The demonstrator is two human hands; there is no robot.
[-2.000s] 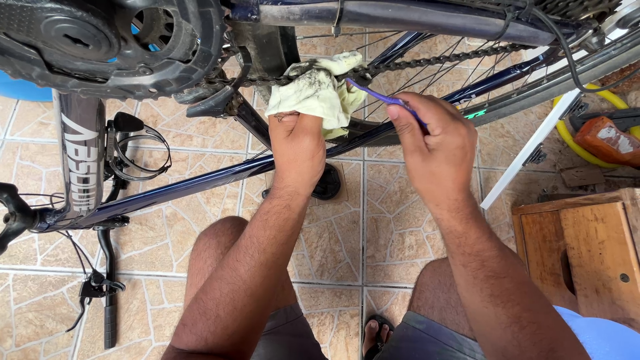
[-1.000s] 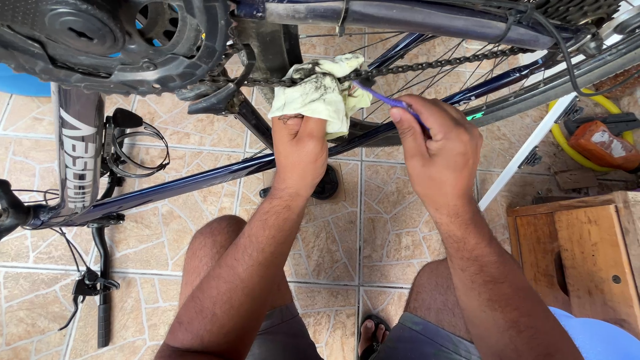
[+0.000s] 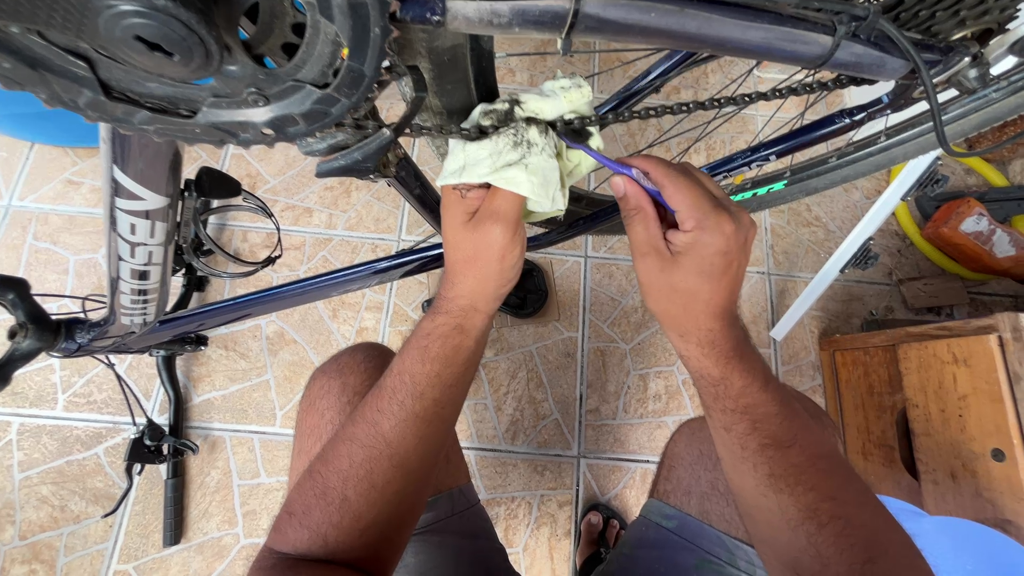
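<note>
A bicycle chain [image 3: 704, 104] runs across the upper part of the head view, from the black chainring [image 3: 264, 120] at the left to the rear cassette [image 3: 948, 24] at the top right. My left hand [image 3: 484, 240] holds a pale yellow cloth [image 3: 512, 164], stained black, behind and under the chain. Between thumb and fingers, my right hand [image 3: 692, 232] grips a purple toothbrush [image 3: 620, 170]; its head end is against the chain and cloth, and its bristles are hidden. The front derailleur [image 3: 368, 152] sits just left of the cloth.
The dark blue bicycle frame [image 3: 304, 292] crosses below my left hand, with the handlebar grip [image 3: 173, 512] at lower left. At the right are a wooden box [image 3: 952, 400], a white bar [image 3: 856, 244], a yellow hose [image 3: 920, 232] and an orange block [image 3: 972, 236]. A round black object [image 3: 528, 292] lies on the tiles.
</note>
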